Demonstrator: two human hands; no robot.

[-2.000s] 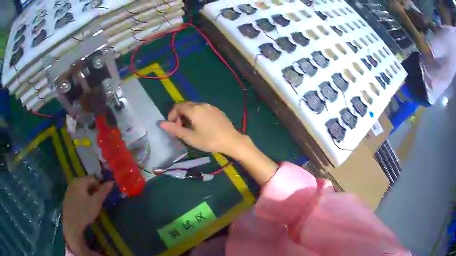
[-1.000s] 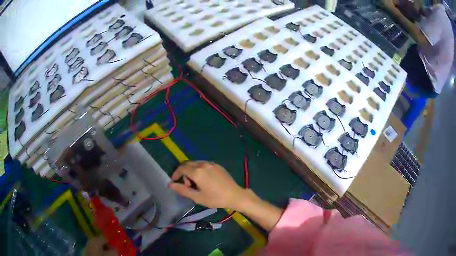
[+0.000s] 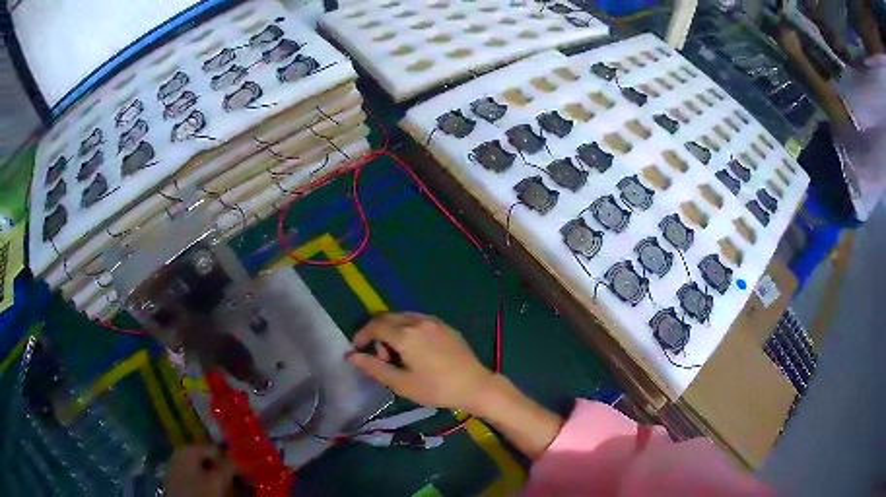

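The red clamp handle (image 3: 248, 437) points down toward the bottom edge. The silver test fixture (image 3: 199, 291) stands on the grey plate (image 3: 309, 335), with its upper part blurred. My right hand (image 3: 418, 359) is at the plate's right edge with thumb and fingers close together. A dark spot shows between them, but I cannot tell whether it is a part or shadow. White-sleeved test leads (image 3: 393, 427) lie just below this hand. My left hand (image 3: 199, 471) is dim, blurred and partly cut off at the bottom, beside the handle; its grip cannot be made out.
A foam tray (image 3: 573, 281) with dark round parts lies at right, over a cardboard box (image 3: 753, 388). Stacked foam trays (image 3: 219, 146) stand at left rear before a monitor (image 3: 107, 34). Another tray (image 3: 437, 39) lies behind. A red cable (image 3: 498, 320) loops over the mat. A person (image 3: 865, 126) is at far right.
The view has tilted up from the earliest frame, showing more of the trays and monitor. My right hand stays by the plate's right edge. My left hand and the red handle sit lower in the picture.
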